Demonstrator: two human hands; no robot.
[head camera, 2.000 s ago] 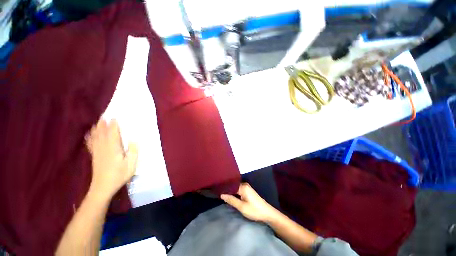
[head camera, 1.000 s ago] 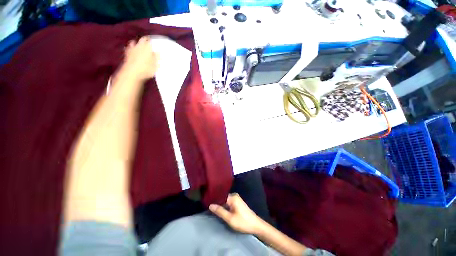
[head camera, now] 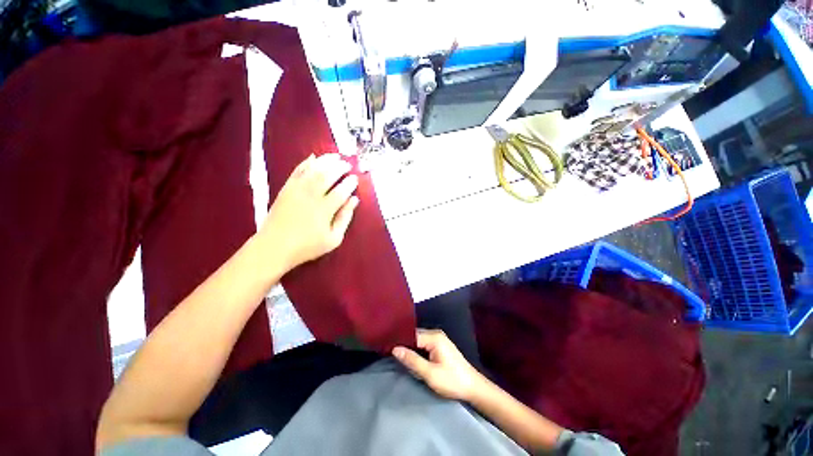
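A narrow maroon panel (head camera: 348,289) lies on the white table, running from the machine's needle area (head camera: 370,147) to the front edge. My left hand (head camera: 314,209) lies flat on this panel just in front of the presser foot, fingers slightly spread. My right hand (head camera: 439,363) pinches the panel's near corner at the table's front edge. A large maroon garment body (head camera: 71,205) covers the left of the table, with white table showing in gaps between the cloth parts.
Olive-yellow scissors (head camera: 528,165), a checked cloth scrap (head camera: 608,160) and an orange cord (head camera: 682,178) lie right of the needle. Blue crates (head camera: 735,258) stand on the floor at right. Maroon cloth (head camera: 579,347) hangs over the nearer crate beside my right arm.
My left hand has moved from the upper left cloth down and right onto the narrow panel. The panel's folded edge now lies flatter. My right hand stays at the near corner.
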